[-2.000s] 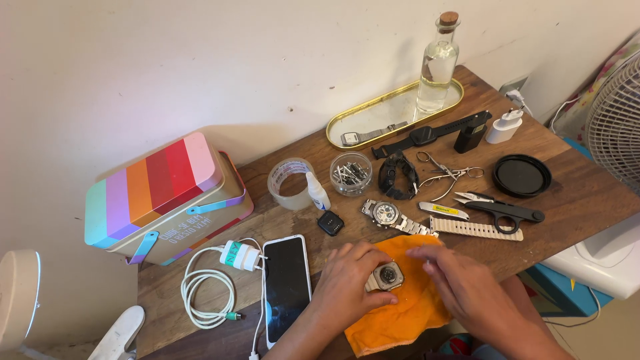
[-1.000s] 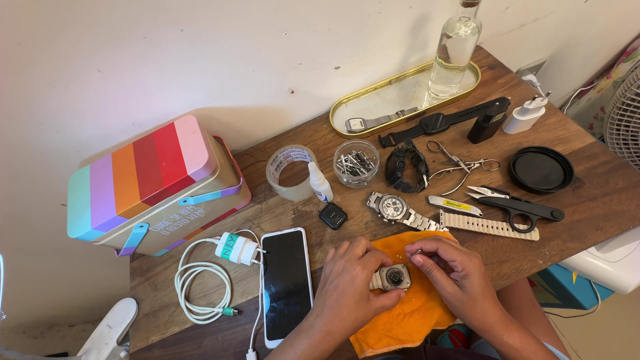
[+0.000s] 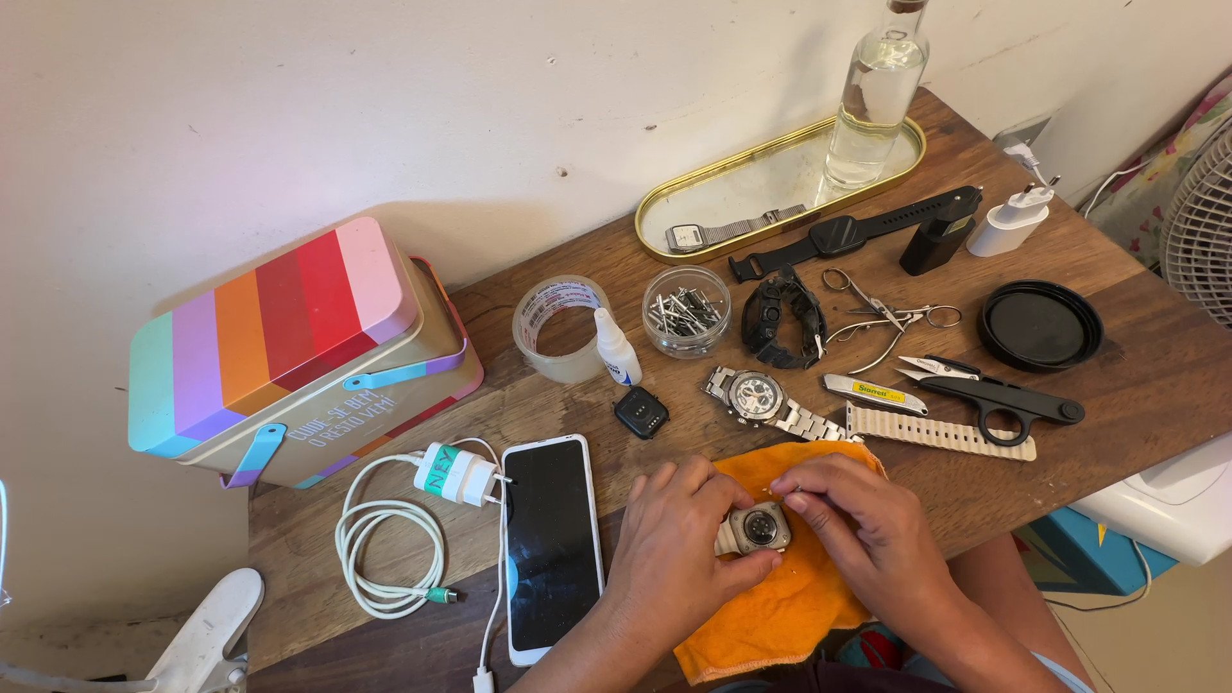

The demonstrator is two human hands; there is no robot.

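My left hand [image 3: 679,539] grips a smartwatch [image 3: 757,527], its sensor back facing up and a short piece of beige strap on its left side. Under it lies an orange cloth [image 3: 760,626]. Just above the watch's right edge, my right hand [image 3: 861,520] pinches something tiny between thumb and forefinger; what it is cannot be made out. Past the cloth are a steel wristwatch [image 3: 757,395], a beige watch strap [image 3: 938,431], a utility knife [image 3: 876,393], black thread snips [image 3: 1011,399] and a small black watch case [image 3: 641,412].
A smartphone [image 3: 551,549] and a coiled white cable [image 3: 385,539] lie left of my hands. Behind stand a striped tin box [image 3: 289,356], a tape roll [image 3: 563,329], a dropper bottle [image 3: 617,348], a jar of metal pins [image 3: 685,313], metal scissors [image 3: 890,313] and a glass bottle [image 3: 874,106] on a gold-rimmed tray [image 3: 640,226].
Two seconds ago my right hand had its fingers on the cloth right of the watch; now its thumb and forefinger are pinched together close to the watch. My left hand has stayed on the watch.
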